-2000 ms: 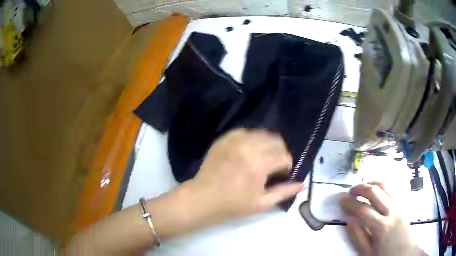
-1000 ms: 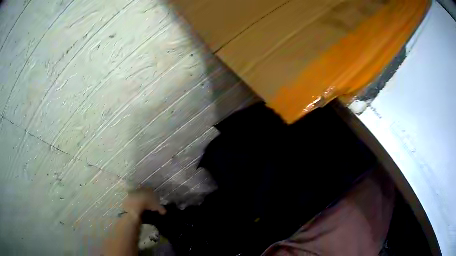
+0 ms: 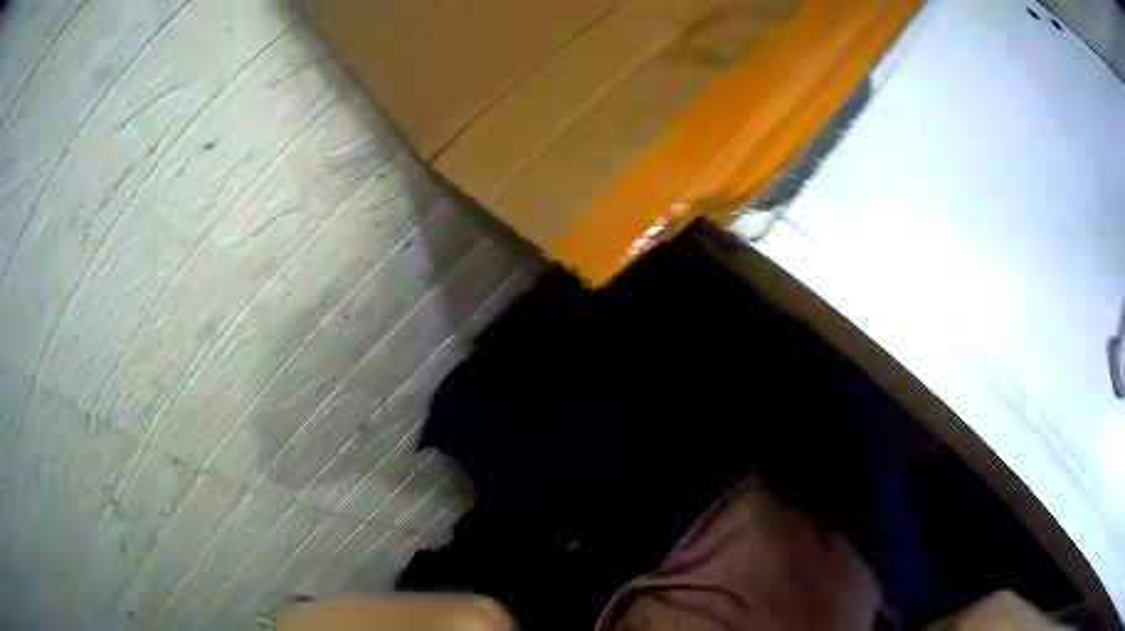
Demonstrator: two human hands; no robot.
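Note:
A dark mass of black fabric (image 3: 555, 431) lies low beside the floor, below the table's left edge; its separate pieces cannot be told apart. My left hand (image 3: 392, 613) shows only as a blurred strip of skin at the bottom edge, by the lower end of the black fabric. Its fingers are cut off or hidden. My right hand (image 3: 997, 613) shows only as a small patch of skin at the bottom right, under the table edge. What either hand holds cannot be seen.
The white table (image 3: 913, 247) fills the right side, with its curved edge running down. A cardboard sheet (image 3: 494, 86) with orange tape (image 3: 703, 148) juts out at the top. Grey scratched floor (image 3: 185, 308) lies left. My clothed leg (image 3: 765, 567) shows at bottom centre.
The view turned from the machine to the floor at the left. The garment panel with the zipper has left the view. My left hand moved from the floor side to the bottom edge.

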